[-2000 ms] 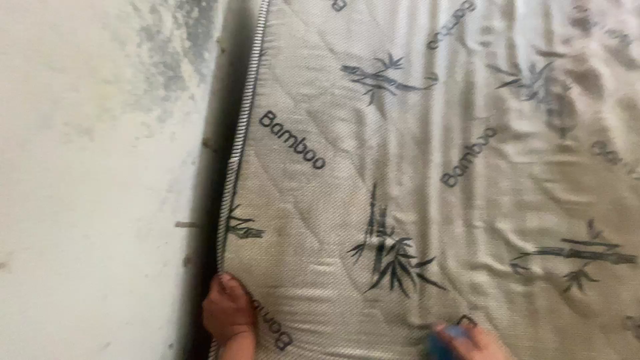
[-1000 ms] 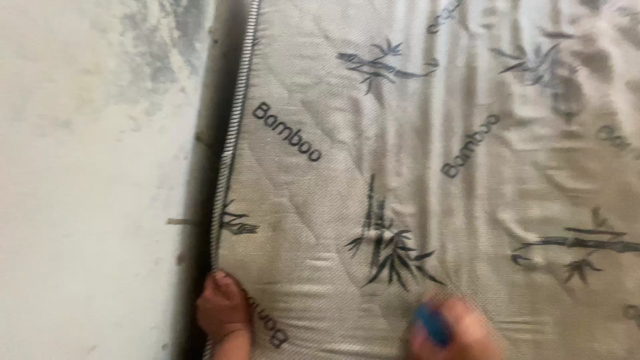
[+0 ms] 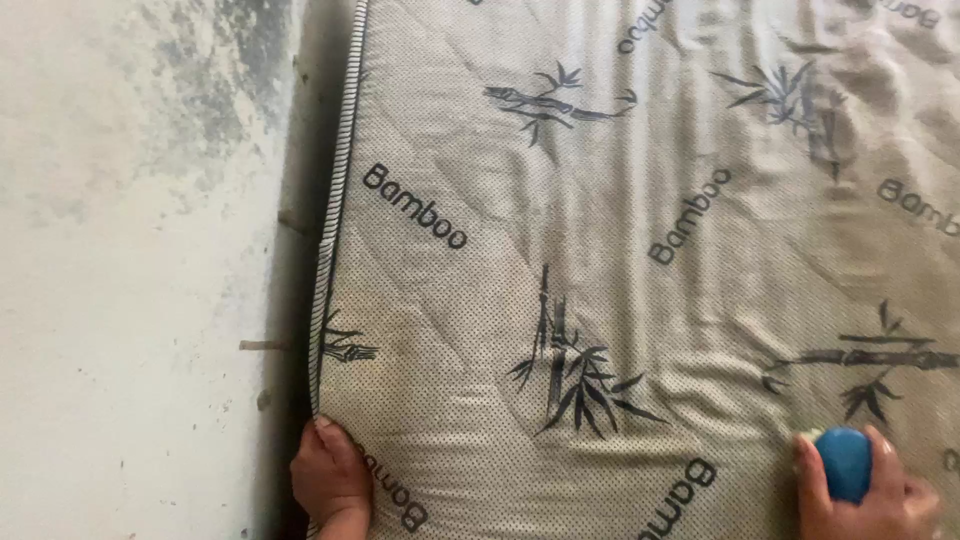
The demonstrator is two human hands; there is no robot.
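Note:
A beige mattress cover (image 3: 465, 300) printed with dark bamboo stalks and lettering spreads across the middle and right. My left hand (image 3: 334, 472) grips its corded left edge (image 3: 328, 247) near the bottom of the view. At the lower right, my right hand (image 3: 870, 487) holds a blue rounded object (image 3: 845, 463), perhaps a brush, against the fabric. A bit of something pale shows at the object's upper left; its underside is hidden. Wrinkles run through the cloth just left of my right hand and up the middle.
A whitish wall or panel (image 3: 135, 300) with grey stains and small dark specks stands along the left. Between it and the corded edge lies a dark, narrow gap (image 3: 289, 300).
My right hand, with the blue object in it, has moved to the right over the fabric. My left hand keeps its grip on the edge.

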